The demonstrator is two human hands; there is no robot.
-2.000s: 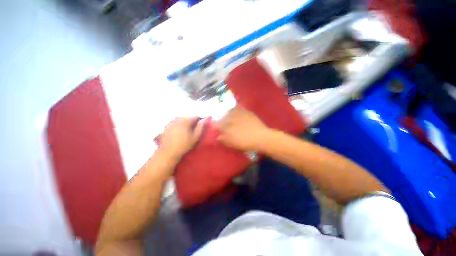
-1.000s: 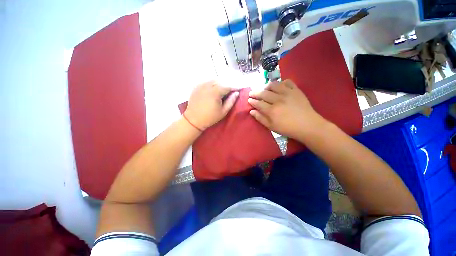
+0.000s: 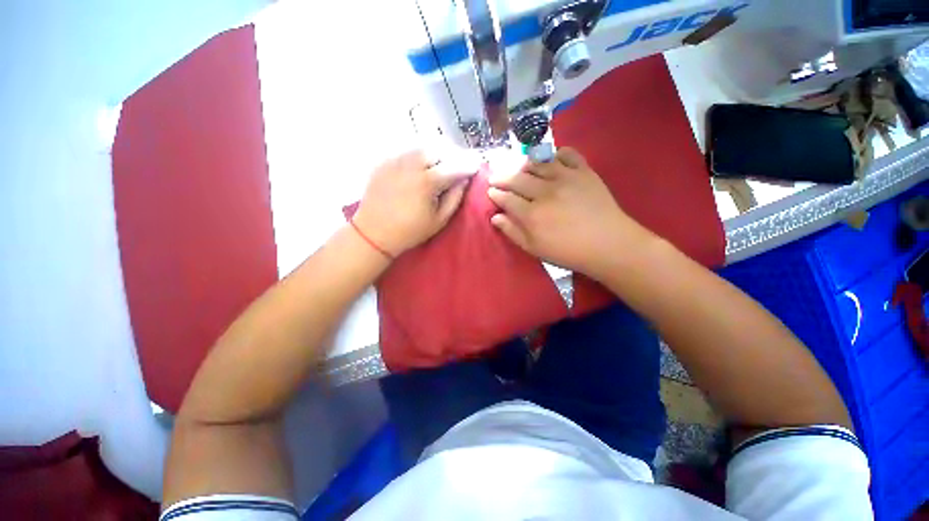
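Note:
A red panel (image 3: 463, 290) lies under both hands in front of the needle and hangs over the table's front edge. My left hand (image 3: 413, 204) holds its upper left part, thumb and fingers close together. My right hand (image 3: 555, 209) lies on its upper right part, fingertips near the needle area. The presser foot and needle area (image 3: 487, 142) of the white sewing machine (image 3: 662, 31) is just beyond my fingertips, washed out by bright light. A flat red cut panel (image 3: 194, 214) lies at left. Another red piece (image 3: 642, 153) lies right of the needle, partly under my right arm.
A black smartphone (image 3: 782, 143) lies on the table at right, with brown scraps (image 3: 878, 120) beside it. A tape measure strip (image 3: 815, 209) runs along the table's front edge. A blue plastic crate (image 3: 866, 295) stands at right. A dark-red bundle (image 3: 66, 480) is at lower left.
The view was tilted and blurred, then levelled. Both hands stay on the red panel near the needle. Since one second ago, the whole scene has shifted slightly left in view.

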